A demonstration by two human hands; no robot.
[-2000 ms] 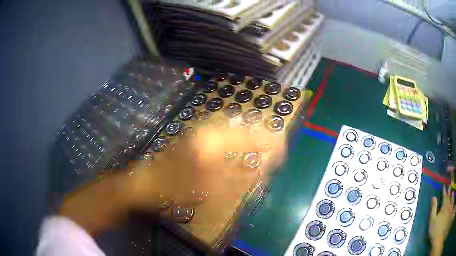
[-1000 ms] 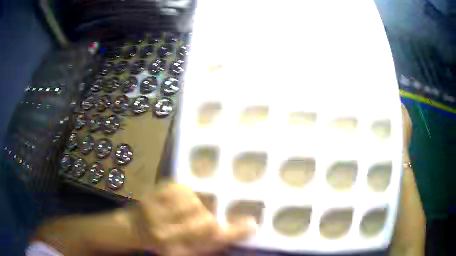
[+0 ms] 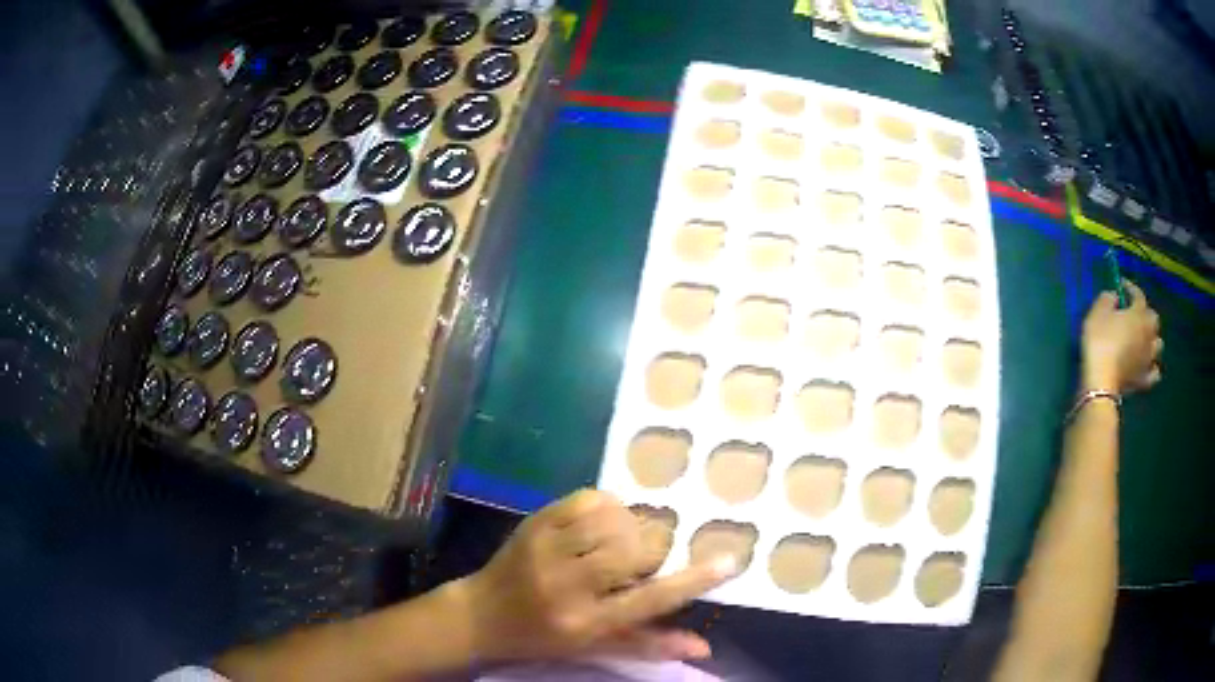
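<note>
The white foam tray (image 3: pixel 800 380) lies flat on the green mat, slightly turned. Its rows of notched pockets look tan and empty. My left hand (image 3: pixel 580 580) is at its near left corner, index finger over a near-row pocket, other fingers curled on the edge, thumb just in front. My right hand (image 3: pixel 1123 340) is to the right of the tray, shut on the green test probe (image 3: pixel 1117 277), whose tip end points away from me. A thin dark lead shows near the probe.
At left, a brown cardboard sheet (image 3: pixel 360 320) bears rows of dark speakers (image 3: pixel 426 231) and a white label (image 3: pixel 363 184). Glossy clear trays (image 3: pixel 67 333) lie beside it. A calculator (image 3: pixel 895 19) is at the far edge. Red, blue and yellow lines cross the mat.
The tray, held up close before me a second ago, now lies flat. The filled tray seen two seconds ago is not in view. My right hand has left the tray edge and holds the probe.
</note>
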